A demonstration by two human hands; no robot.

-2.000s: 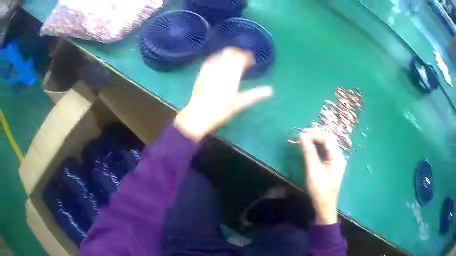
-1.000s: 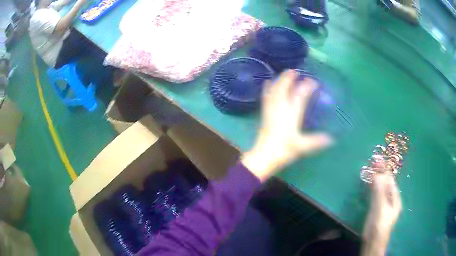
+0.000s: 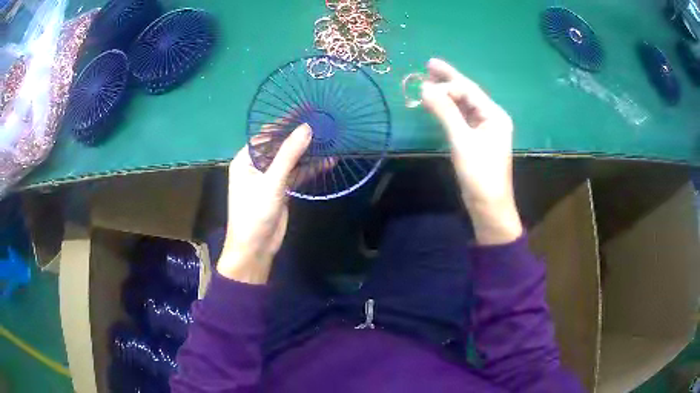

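Note:
My left hand (image 3: 265, 184) holds a dark navy fan grille (image 3: 341, 130) at the bench's near edge, thumb on the front by the solid hub and fingers behind, seen through the spokes. No ring shows on its hub. My right hand (image 3: 472, 115), to the right of the grille and apart from it, pinches a thin copper trim ring (image 3: 414, 90) between thumb and fingertips. A loose ring pile (image 3: 349, 34) lies on the green bench just beyond the grille.
Grille stacks (image 3: 173, 46) and a clear bag of rings (image 3: 38, 100) are on the bench at left. A grille with a centre ring (image 3: 574, 37) and others lie at right. An open carton of grilles (image 3: 75, 307) is below left, another carton (image 3: 645, 284) below right.
My left hand has left the stacks and come back to the middle with one grille in it. My right hand has lifted away from the ring pile with a ring. The view has turned right.

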